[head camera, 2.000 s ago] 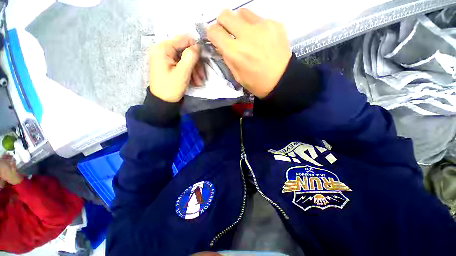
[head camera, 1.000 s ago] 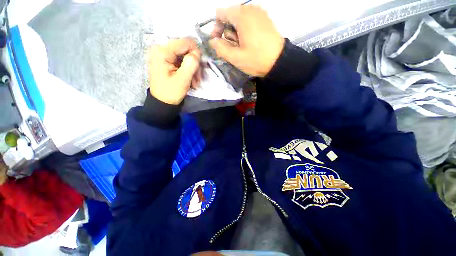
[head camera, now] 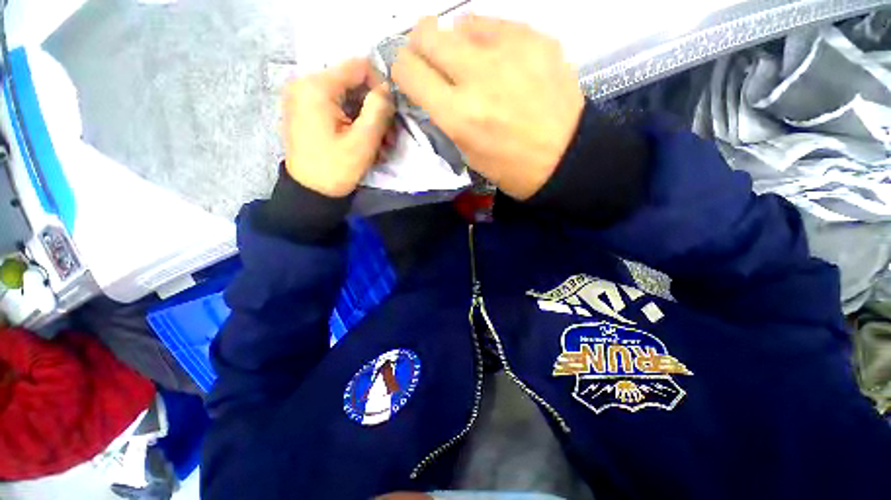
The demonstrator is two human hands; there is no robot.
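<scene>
A small grey piece (head camera: 390, 55) shows between the fingertips of both hands at the top middle. My left hand (head camera: 337, 127) pinches it from the left, thumb against fingers. My right hand (head camera: 493, 98) is closed on it from the right, back of the hand up, so what lies in the palm is hidden. White cloth (head camera: 420, 164) with a dark grey strip hangs below the fingers. A large heathered grey panel (head camera: 186, 98) lies flat on the white table at the left.
The white table edge (head camera: 186, 262) runs below the panel, with a ruler scale at the upper right. A blue crate (head camera: 190, 327) is under it. Crumpled grey pieces with white edges (head camera: 801, 117) lie at the right. A person's red sleeve (head camera: 63, 400) shows at the lower left.
My right hand has turned from its raised, curled pose a second ago to palm down, closer to my left hand. The red sleeve at the lower left has shifted.
</scene>
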